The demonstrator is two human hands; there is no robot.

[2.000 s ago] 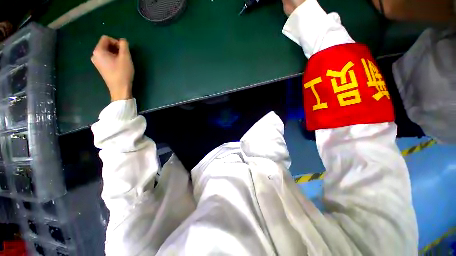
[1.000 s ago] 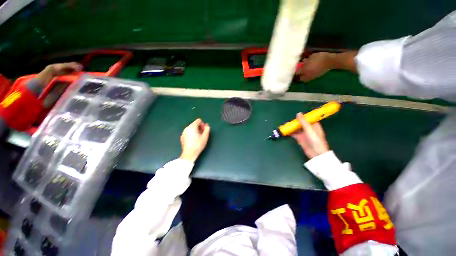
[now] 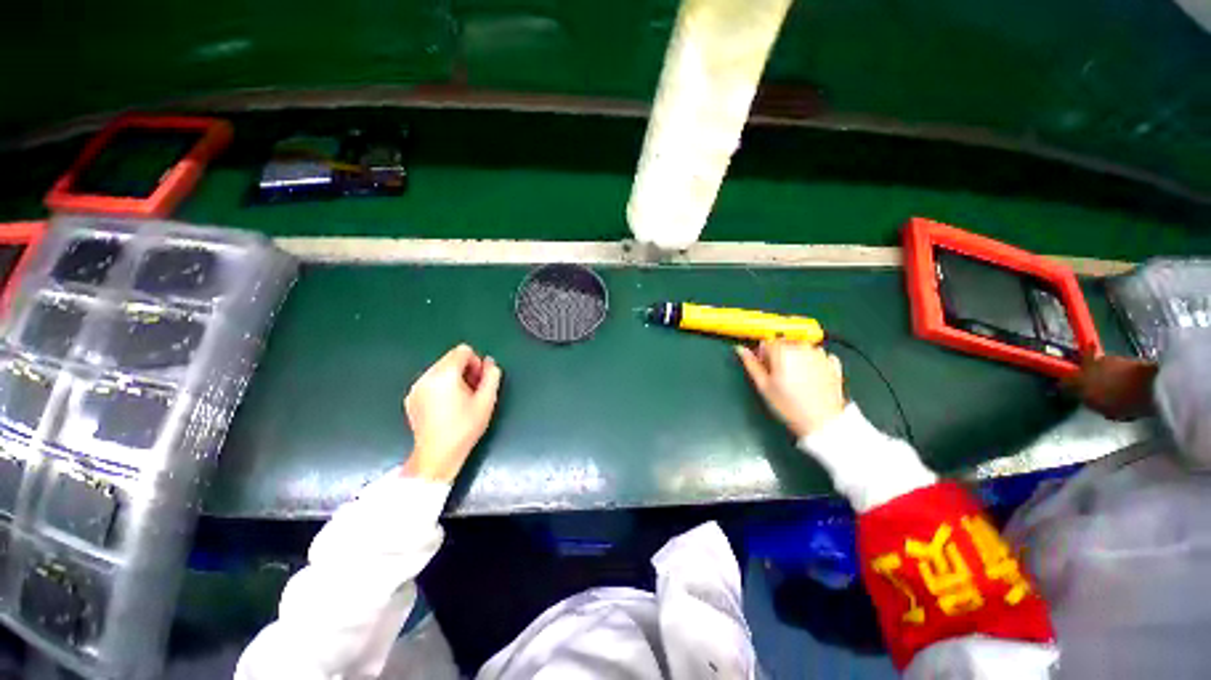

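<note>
A yellow electric screwdriver (image 3: 744,323) with a dark tip pointing left lies level over the green bench, its black cord trailing right. My right hand (image 3: 800,385) is at its rear end, fingers curled and touching or just below the barrel; I cannot tell if it grips. My left hand (image 3: 452,409) is over the bench at left, its fingers curled closed with nothing visible in it; a tiny screw could be hidden. A round dish of small dark grains, apparently screws (image 3: 562,303), stands between the hands, left of the screwdriver tip.
Clear blister trays with dark boards (image 3: 126,399) are at left. A loose tablet part (image 3: 332,166) and a red-framed fixture (image 3: 137,162) are on the belt. A whitish post (image 3: 697,126) stands at the bench's back edge. At right another person's hand (image 3: 1116,387) touches a red-framed tablet (image 3: 1003,303).
The view has shifted. The screwdriver has turned from slanting up right to nearly level, and my right hand sits lower at its rear. The neighbour's red fixture has come from the belt to the right bench.
</note>
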